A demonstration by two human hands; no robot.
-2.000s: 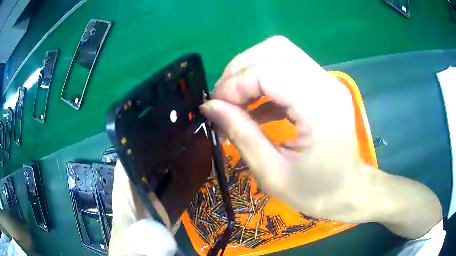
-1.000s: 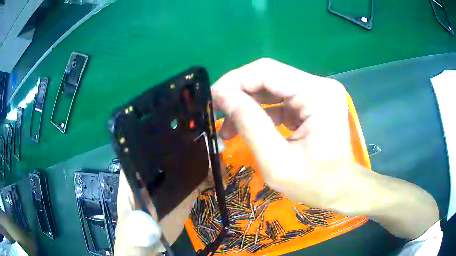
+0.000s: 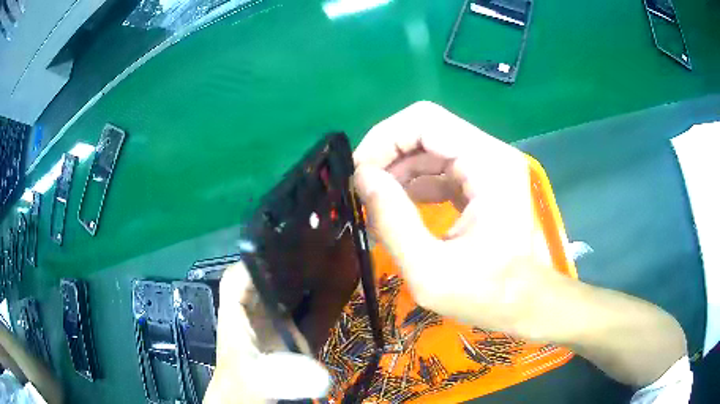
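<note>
A black phone middle frame (image 3: 316,245) stands tilted in front of me, its upper panel facing me. My left hand (image 3: 256,355) holds it by the lower left side, with a white cot on the thumb. My right hand (image 3: 466,229) is at the frame's upper right long edge, thumb and index fingertip together against it. Whether a side key is between those fingertips cannot be seen. Behind and below lies the orange tray (image 3: 556,229) with many thin dark side keys (image 3: 426,371) loose in it.
Several frames lie spaced on the glossy green belt (image 3: 260,102), one at the top right (image 3: 515,67). Waiting frames (image 3: 162,308) lie left of my left hand. A white sheet (image 3: 699,205) is at the right edge. Another person's arm (image 3: 31,363) shows at the lower left.
The held frame has shifted right and turned more edge-on. My right hand stays at its long edge. The frames on the belt have moved left and down in view.
</note>
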